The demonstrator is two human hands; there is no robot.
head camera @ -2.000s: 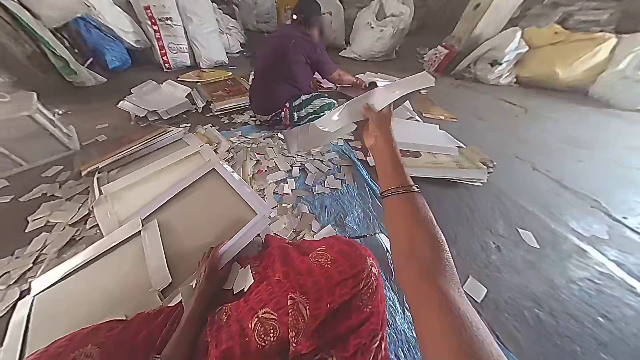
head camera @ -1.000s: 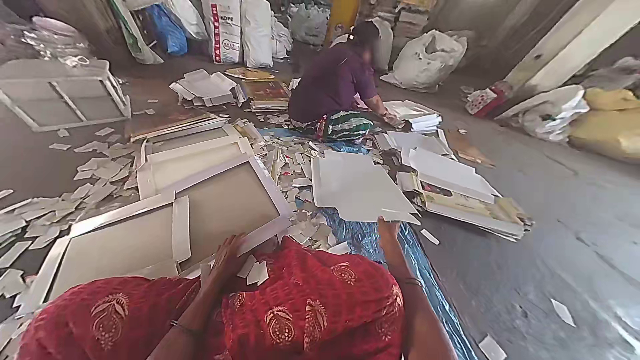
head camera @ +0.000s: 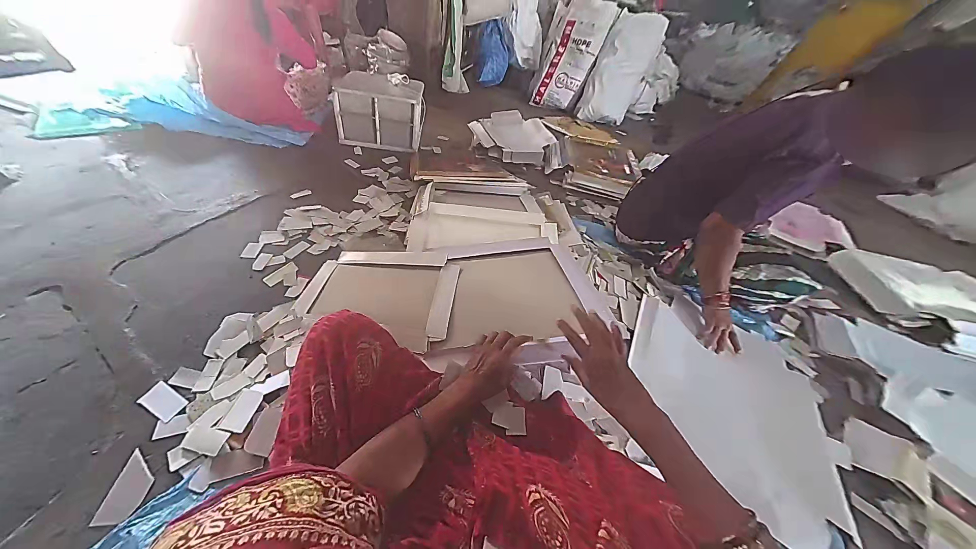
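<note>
Before my lap lies a flat cardboard panel (head camera: 511, 293) with raised, pale folded edges. My left hand (head camera: 492, 366) rests on its near edge, fingers spread loosely. Just to the right, my right hand (head camera: 595, 351) is over the near right corner with its fingers apart, holding nothing. A large white sheet (head camera: 732, 427) lies on the right, beside my right forearm. Small cut paper pieces (head camera: 509, 418) lie on my red patterned cloth below my left hand.
A co-worker's hand (head camera: 718, 329) touches the white sheet's far part. Card scraps (head camera: 240, 412) are scattered at left. More bordered panels (head camera: 476, 229) and a stack of boards (head camera: 469, 168) lie beyond. A pale crate (head camera: 379, 114) and filled sacks (head camera: 621, 69) stand at the back.
My right hand has let go of the white sheet and moved left to the panel. The co-worker now leans closer, a hand on the sheet. The view has swung left.
</note>
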